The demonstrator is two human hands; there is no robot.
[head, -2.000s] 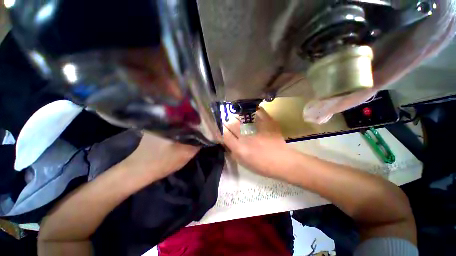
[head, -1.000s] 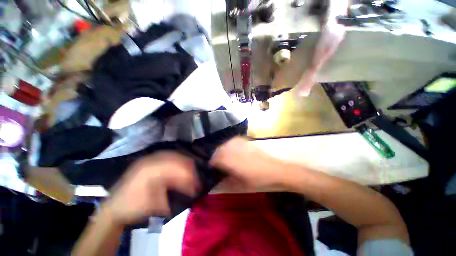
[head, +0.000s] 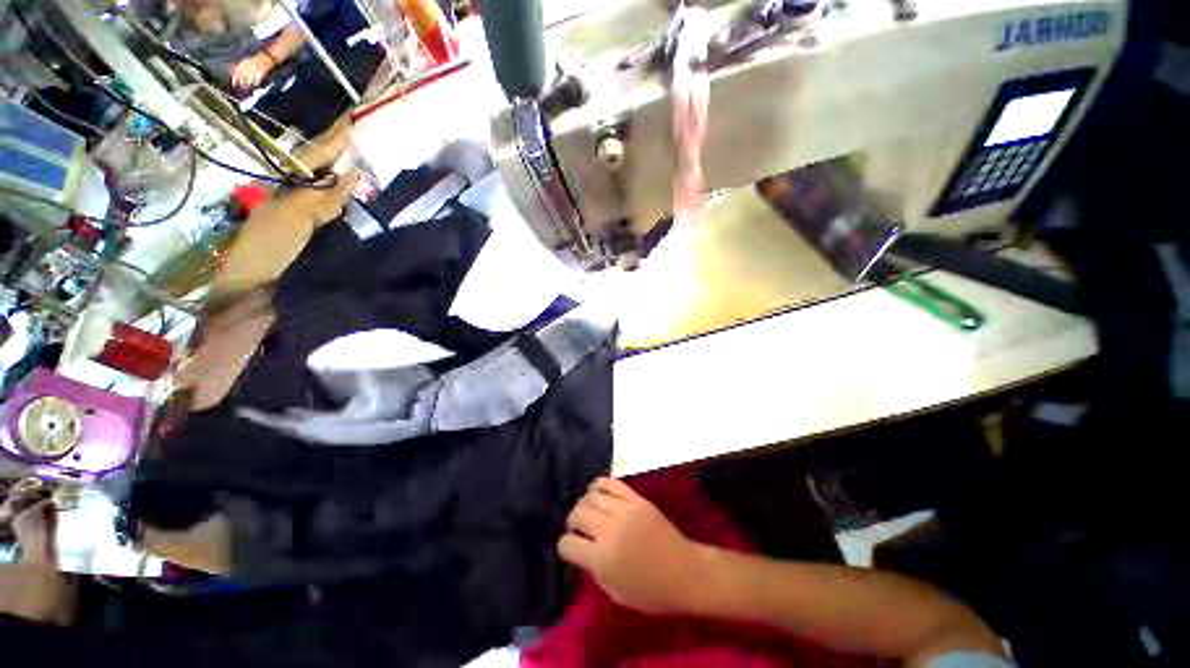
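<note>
A large black garment (head: 431, 496) with grey inner areas (head: 489, 389) lies left of the needle and hangs over the table's front edge. Two white rounded pieces show on it, one near the needle (head: 503, 278) and one farther left (head: 379, 349). My right hand (head: 626, 542) is at the table's front edge with curled fingers on the black garment's edge. The cloth under the fingertips is partly hidden. My left hand cannot be made out; a skin-toned shape at the far left edge is unclear.
The cream sewing machine (head: 809, 98) stands behind the table (head: 757, 398). Green thread snips (head: 937, 303) and a blurred phone (head: 829, 215) lie at right. A pink hank (head: 689, 124) hangs from the machine. A purple device (head: 72, 424) is at far left; another person's hand (head: 252, 69) shows upper left.
The view has drawn back from the machine head. My left hand has left its place on the cloth, and the garment is spread wider to the left. My right hand is lower, nearer the lap.
</note>
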